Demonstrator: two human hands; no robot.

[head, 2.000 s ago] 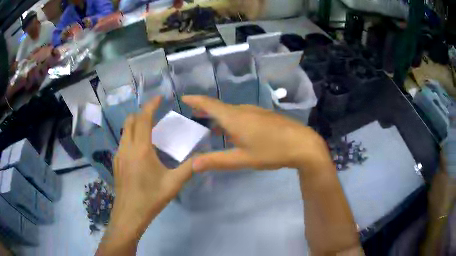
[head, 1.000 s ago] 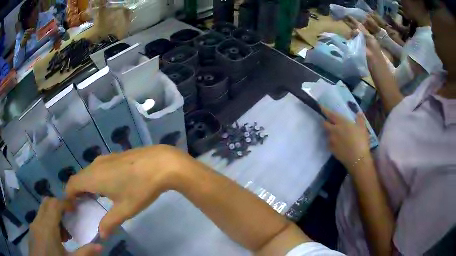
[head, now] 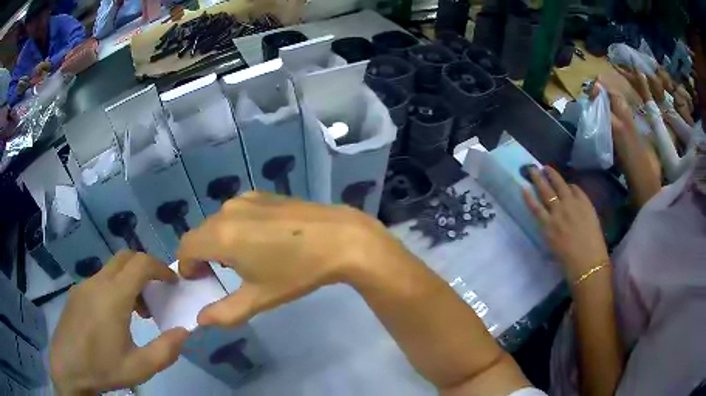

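A pale blue-grey retail carton (head: 224, 352) with a dark product picture stands tilted on the white sheeting in front of me. Its white top is closed or nearly closed. My left hand (head: 116, 325) is at the left side of its top, thumb along the near edge. My right hand (head: 271, 255) arches over the far and right side, thumb on the top's near right edge. Both hands hold the carton's top between them. Most of its left side is hidden.
Open cartons (head: 267, 131) with raised lids stand in a row behind; one holds a small white-topped piece (head: 337, 130). Stacked black moulded cups (head: 430, 124) and small loose fittings (head: 457, 216) lie right. Closed cartons (head: 17, 329) stand left. A person at right handles another carton (head: 507, 182).
The view has swung right, then partly back left. My hands stay around the white carton top. The neighbour's hand has shifted on their carton.
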